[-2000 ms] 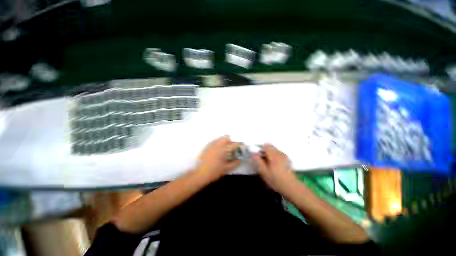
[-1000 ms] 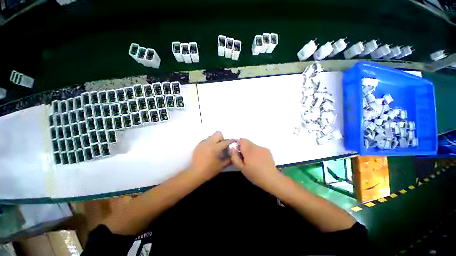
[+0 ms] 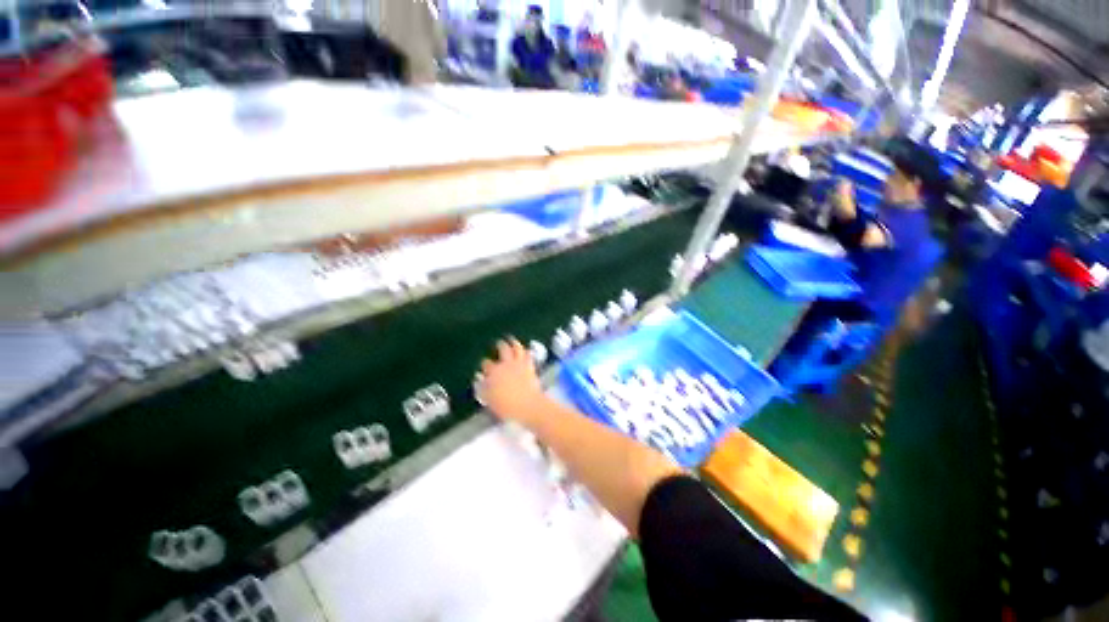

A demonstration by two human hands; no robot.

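My right hand reaches over the near edge of the green conveyor belt, beside a row of single white units. Its fingers look bent, and blur hides whether they hold a unit. My left hand is out of the picture. Groups of white housings stand on the belt to the left of my hand. Tight rows of housings show at the bottom left, cut off by the edge. Loose small white parts lie partly hidden behind my forearm.
A blue bin of small white parts is right of my hand, above an orange-yellow box. A white shelf and slanted post stand beyond. A person in blue sits at the right.
The view has swung up and right. My hands were together over the white sheet; now my right hand is out at the belt and my left hand has left the picture.
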